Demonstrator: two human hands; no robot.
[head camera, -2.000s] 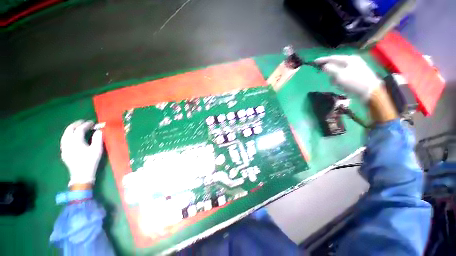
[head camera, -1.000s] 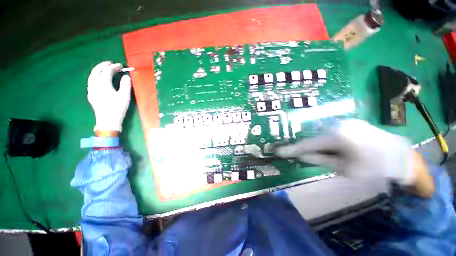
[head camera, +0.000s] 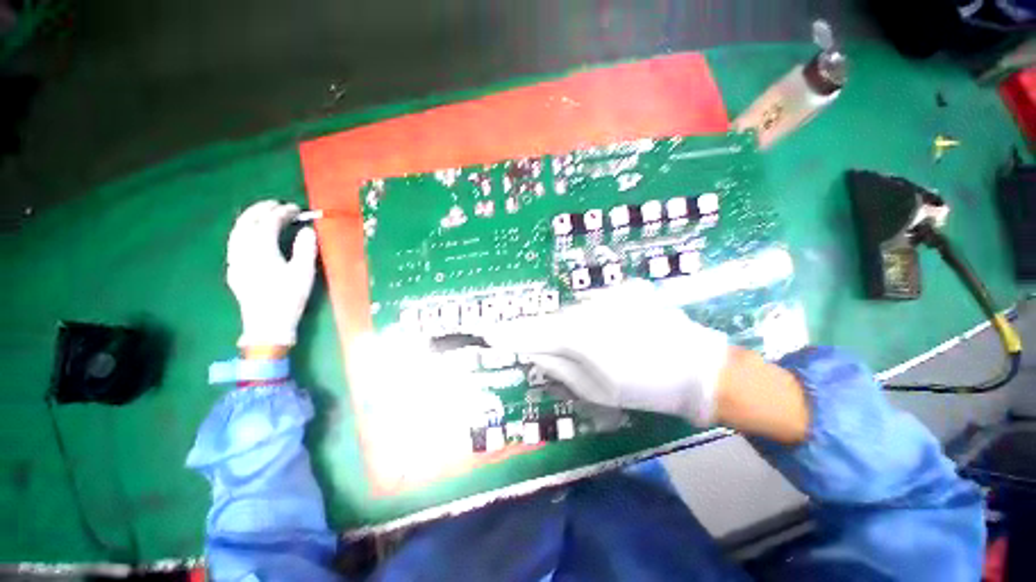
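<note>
The green circuit board (head camera: 454, 244) lies on the red mat (head camera: 511, 125), with strong glare over its lower left. My right hand (head camera: 642, 347), in a white glove, is over the lower middle of the board. It holds a small dark tool, likely the brush (head camera: 460, 342), whose dark end shows past the fingers over the board. My left hand (head camera: 270, 273), also gloved, is at the mat's left edge. Its thumb and fingers hold a short white-tipped pin or lead (head camera: 309, 215) pointing at the mat.
A pale bottle (head camera: 784, 105) with handwriting lies or leans beyond the board's right corner. The soldering iron stand (head camera: 886, 237) is at right, with the yellow-and-black iron (head camera: 977, 290) in it. A black fan (head camera: 102, 362) with a cable is far left.
My right hand went from near the bottle onto the board, then moved left across it with the dark tool. My left hand keeps its place beside the mat. The camera view has shifted.
</note>
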